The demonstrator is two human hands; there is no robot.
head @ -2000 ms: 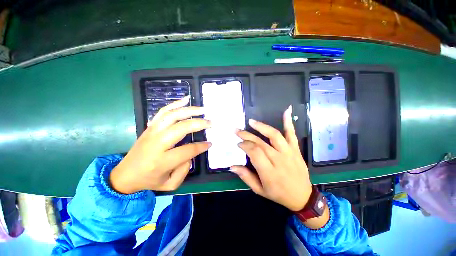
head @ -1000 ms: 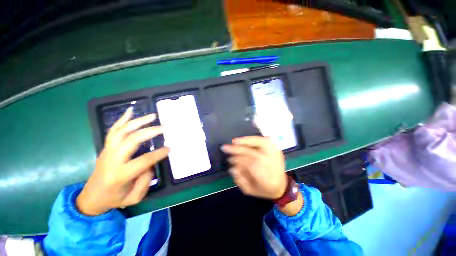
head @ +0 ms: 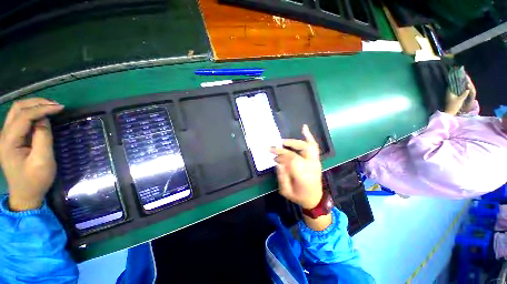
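A black phone tray [head: 214,191] lies on the green bench with several slots. Two smartphones with dark screens full of text lie in its two left slots, the far-left smartphone [head: 89,166] and its neighbour [head: 153,150]. A third smartphone [head: 258,127] with a white screen lies in the fourth slot. The third and fifth slots hold no phone. My right hand [head: 300,169] is over the lower right edge of the white-screen phone, fingers bent, holding nothing. My left hand [head: 28,150] is at the tray's left end, fingers curled and apart, holding nothing visible.
A blue pen [head: 229,72] and a thin white-and-black stick [head: 230,82] lie behind the tray. An orange-brown board [head: 283,33] is at the rear. A person in a pink smock [head: 439,150] works at the right with another phone. More trays [head: 353,205] are below the bench edge.
The view has shifted right. My left hand has moved off the left phone to the tray's end. The second phone's screen went from white to dark text. My right hand is now at the white-screen phone.
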